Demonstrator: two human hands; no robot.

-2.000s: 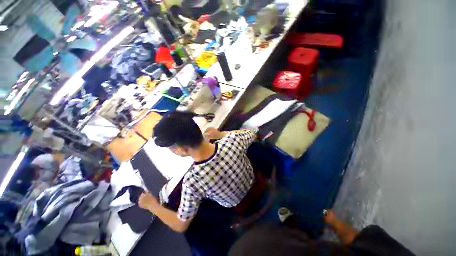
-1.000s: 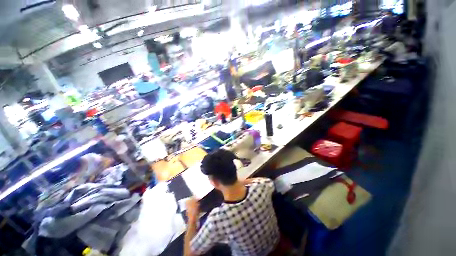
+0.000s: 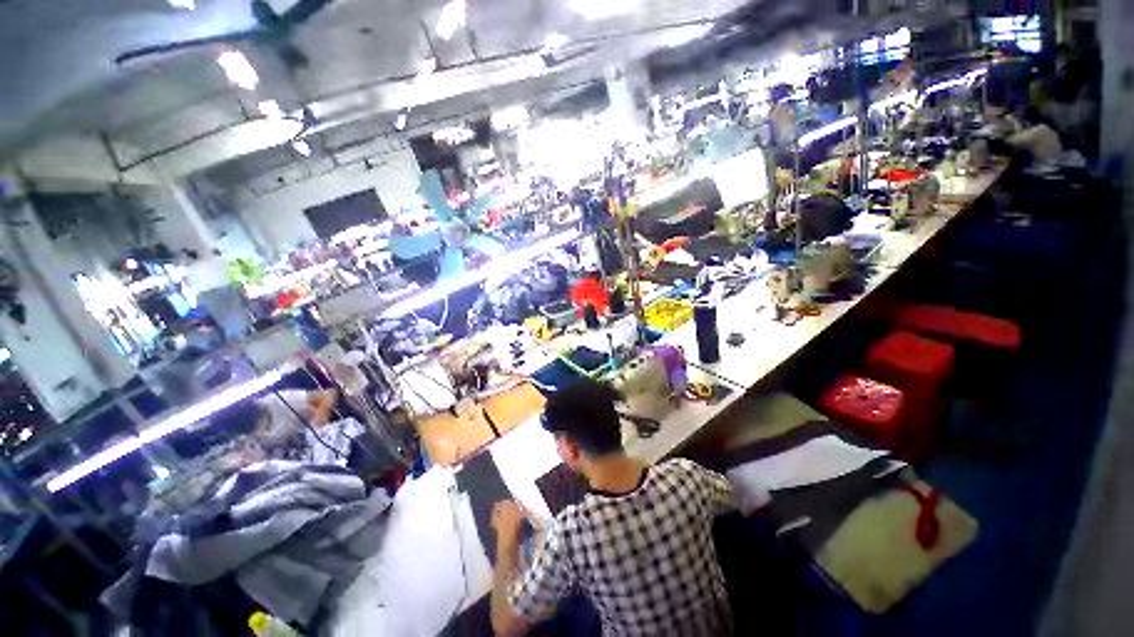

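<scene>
Neither of my hands is in view. Nearest in front of me, a seated person in a checked shirt (image 3: 647,548) works at a long white table (image 3: 696,426). Dark cut panels (image 3: 483,500) lie before the person, beside a large white sheet (image 3: 417,548) at the left. The person's left hand (image 3: 506,520) is raised near the dark panels; the right hand is hidden. A pale sewing machine (image 3: 647,388) stands ahead of the person, with dark scissors (image 3: 642,426) beside it. White pieces (image 3: 815,465) and dark pieces (image 3: 815,508) lie on a beige board at the right.
A red strap (image 3: 926,518) lies on the board. Red stools (image 3: 863,408) stand beyond it, near the wall (image 3: 1082,498). A grey garment pile (image 3: 249,523) is at the left. A dark cylinder (image 3: 706,334) and yellow basket (image 3: 668,314) are behind the machine.
The view has tilted up and levelled, showing more of the workshop. The arm at the lower right has left the picture. The seated person's left hand is higher, and the white sheet covers the table's left part.
</scene>
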